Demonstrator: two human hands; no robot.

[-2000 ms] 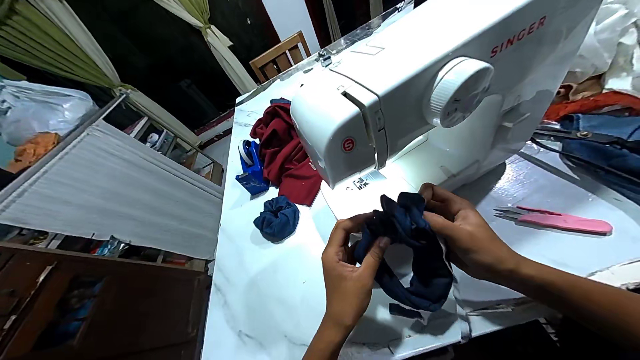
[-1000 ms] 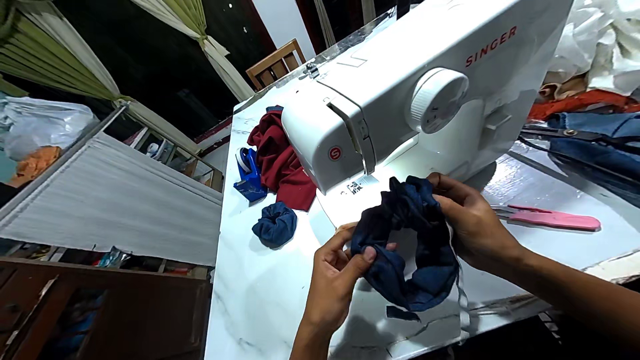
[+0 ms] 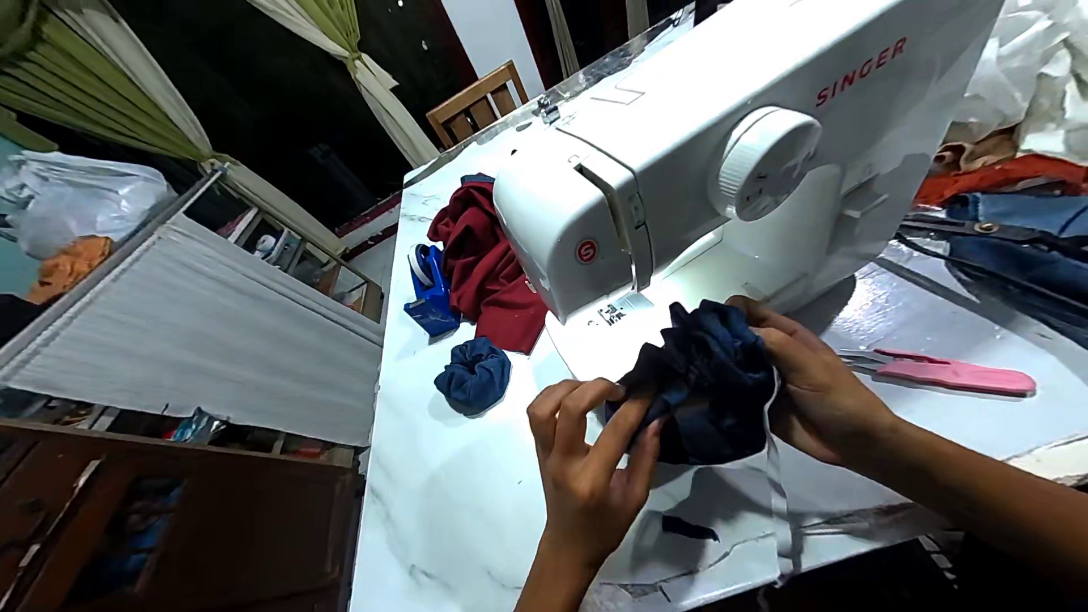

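Note:
My right hand (image 3: 812,387) grips the gathered right side of a dark navy fabric ring (image 3: 722,382), like a scrunchie. On the ring's left side are the fingers of my left hand (image 3: 595,459), partly spread; whether they pinch the cloth is unclear. White elastic (image 3: 775,476) hangs from the ring by my right hand and runs down over the table edge. Just behind the ring stands a white Singer sewing machine (image 3: 629,170), its lamp lit. A finished-looking blue scrunchie (image 3: 474,376) lies to the left, and a dark fabric scrap (image 3: 689,528) lies below the ring.
Maroon cloth (image 3: 489,263) and a blue tape dispenser (image 3: 432,293) lie left of the machine. Pink-handled thread snips (image 3: 952,374) rest at the right, near denim cloth (image 3: 1020,238). The marble-patterned table (image 3: 450,510) has its front edge close to my forearms.
The navy ring, held as an open loop before, is now bunched more tightly. My left fingers have shifted from gripping its lower left side to a more spread pose against it.

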